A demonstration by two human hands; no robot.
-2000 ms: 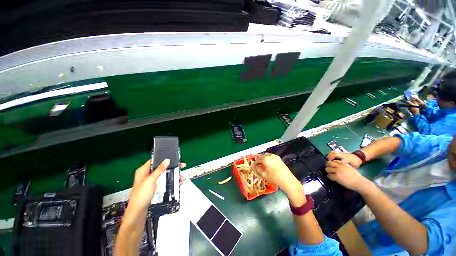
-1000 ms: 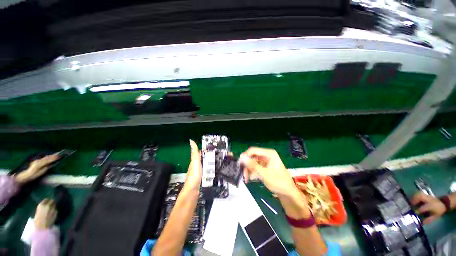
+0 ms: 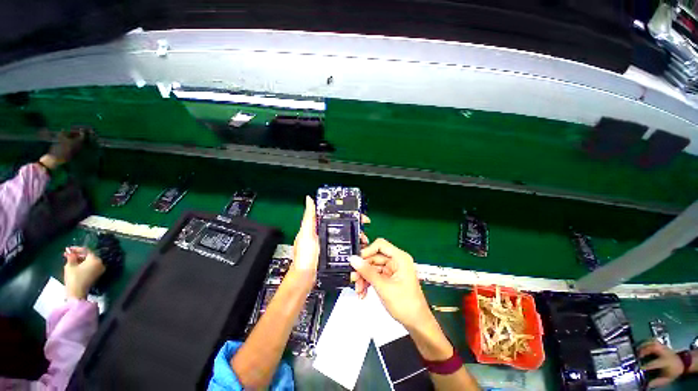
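Note:
My left hand [image 3: 305, 250] holds an open phone assembly [image 3: 337, 203] upright from its left side, with fingertips showing at its right edge. A dark battery [image 3: 338, 241] with pale printing lies in the phone's lower part. My right hand [image 3: 389, 281] has thumb and fingers drawn together at the phone's lower right edge; whether they pinch anything is hidden. Below are a white backing sheet [image 3: 342, 340] and black adhesive pads [image 3: 402, 359] on a white-edged strip.
A black tray [image 3: 164, 305] with one phone assembly stands left. More assemblies lie beside it and along the green belt [image 3: 413, 221]. An orange-red bin [image 3: 474, 336] of tan strips and a black blister tray [image 3: 570, 336] stand right. Other people's hands show at both sides.
The dark part my right hand held tilted over the phone now lies flat in it, and that hand is at the phone's lower right edge. The view has shifted; the left neighbour's arm reaches farther over the belt.

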